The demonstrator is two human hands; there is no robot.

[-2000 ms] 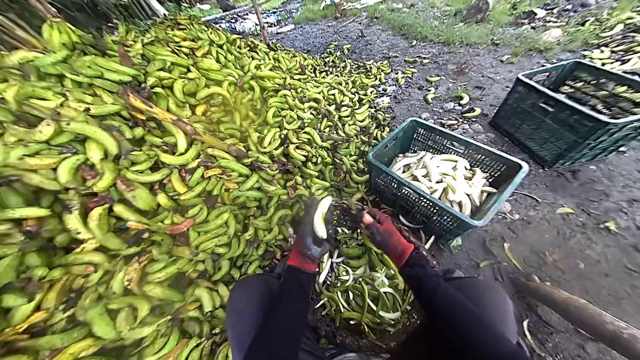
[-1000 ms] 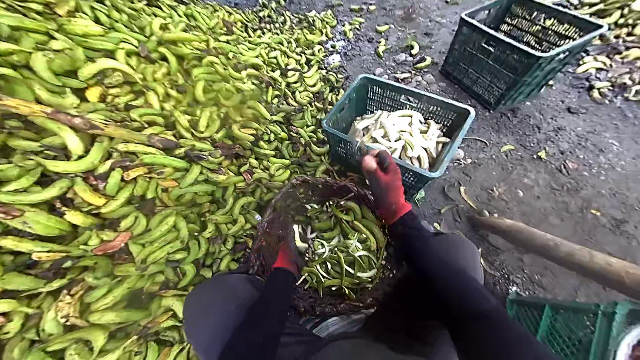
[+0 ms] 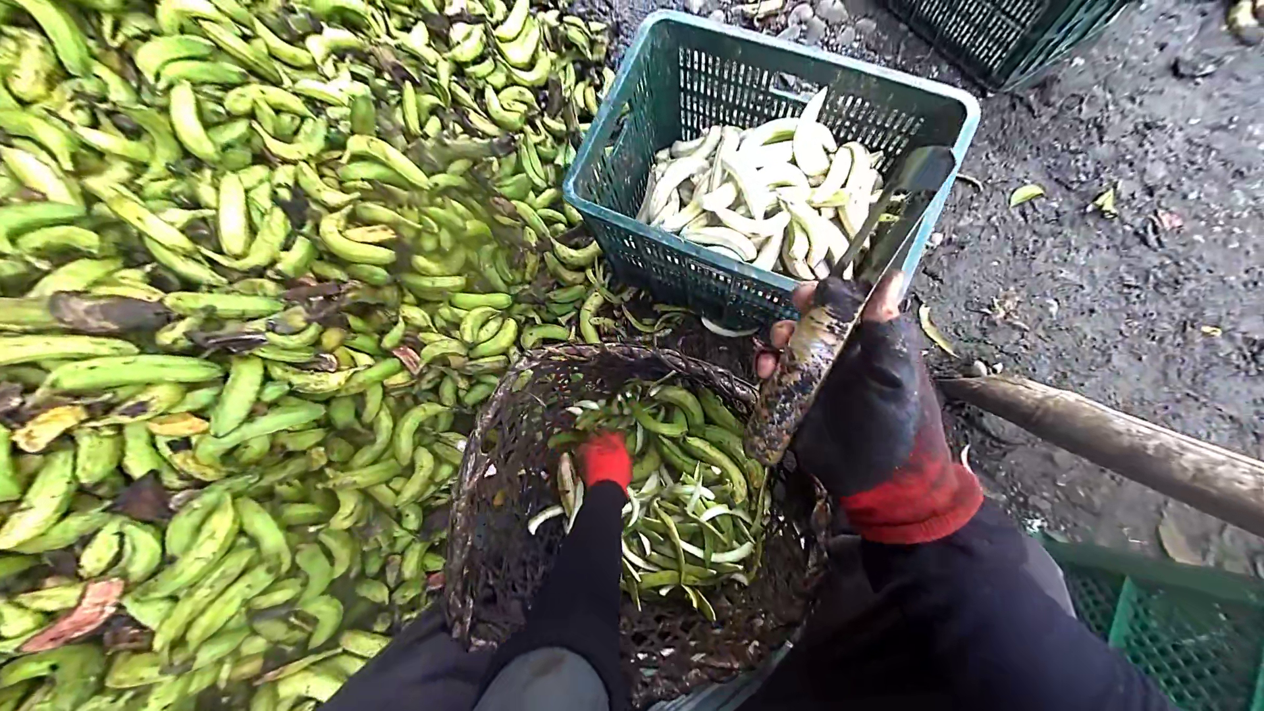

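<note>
My right hand (image 3: 869, 395), in a black and red glove with bare fingertips, grips the worn handle of a knife or peeler (image 3: 805, 380); its dark blade points up over the crate's near right corner. My left hand (image 3: 604, 459) reaches down into a woven basket (image 3: 474, 494) between my legs. Only its red cuff shows clearly; the fingers are hidden among green bananas or plantains (image 3: 716, 459) and peel strips (image 3: 681, 533). Beyond the basket, peeled pale fruit (image 3: 760, 193) lies in a green plastic crate (image 3: 691, 247).
A large heap of green bananas or plantains (image 3: 237, 395) covers the left side. Another crate (image 3: 1007, 39) stands at the top right. A wooden pole (image 3: 1116, 434) lies at the right, above a green plastic crate (image 3: 1175, 612) at the lower right. Dark wet ground (image 3: 1066, 267) shows between them.
Two seconds ago my left hand held a pale peeled fruit above the basket; now that hand is down inside the basket. The view has shifted down, closer over the basket.
</note>
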